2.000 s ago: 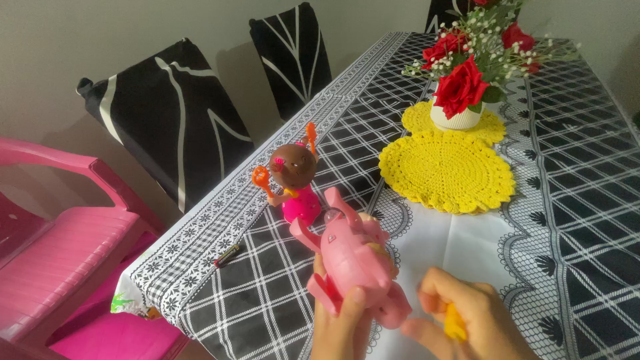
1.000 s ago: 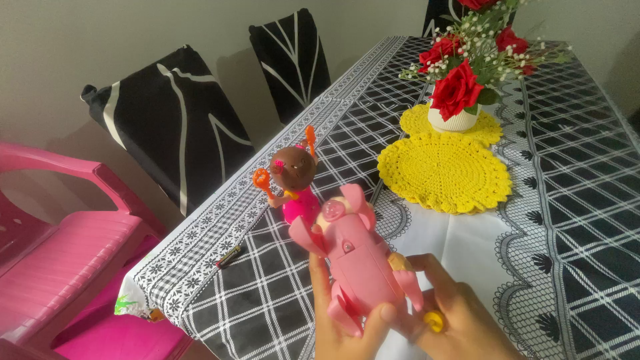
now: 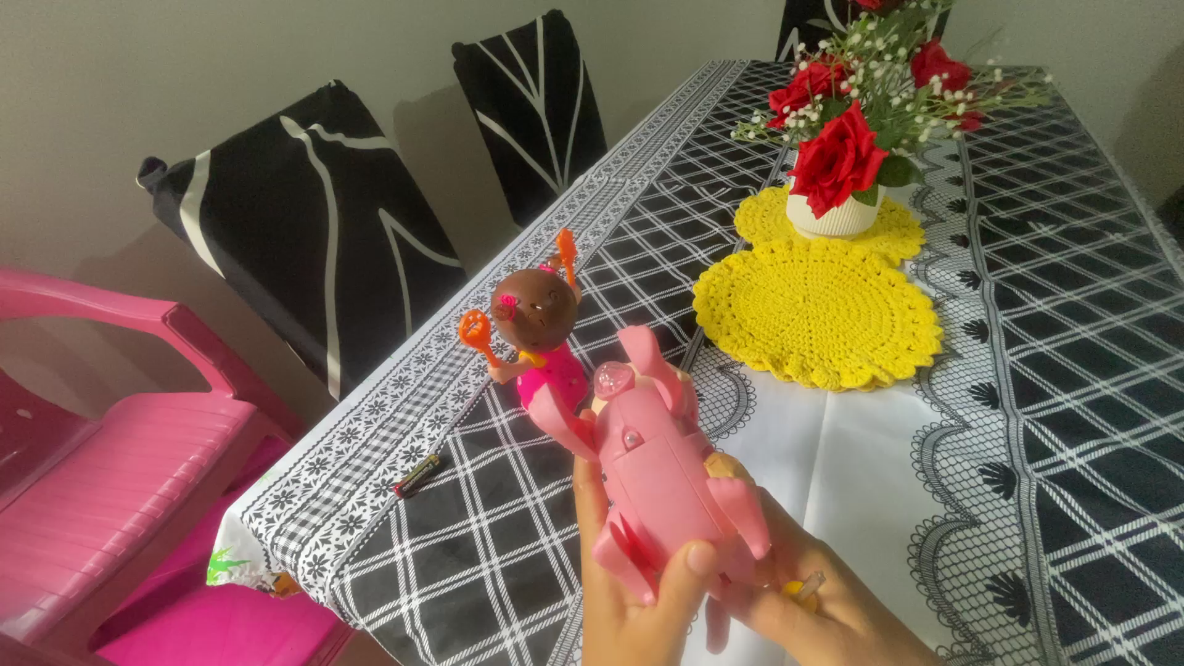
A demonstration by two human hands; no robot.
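A pink plastic toy figure (image 3: 661,481) with stubby limbs lies belly up between my hands, a panel with a small screw recess facing the camera. My left hand (image 3: 638,601) is wrapped around its lower left side, thumb over the bottom. At its right side is my right hand (image 3: 786,583), fingers around the body; a small yellow-handled tool (image 3: 805,592) is held in this hand, its ends partly hidden. Just behind the toy stands a doll (image 3: 536,314) in a pink dress with orange maracas. An AA-type battery (image 3: 418,475) lies on the tablecloth, left of the toy.
The patterned tablecloth (image 3: 453,546) covers a long table. Yellow crochet doilies (image 3: 819,314) lie beyond my hands, a white vase (image 3: 832,215) of red roses (image 3: 840,159) on the farther one. Black covered chairs (image 3: 305,222) line the left side; a pink plastic chair (image 3: 120,462) stands nearer.
My right hand was apart from the toy two seconds ago and is now against it. The toy has turned so that its panel faces the camera.
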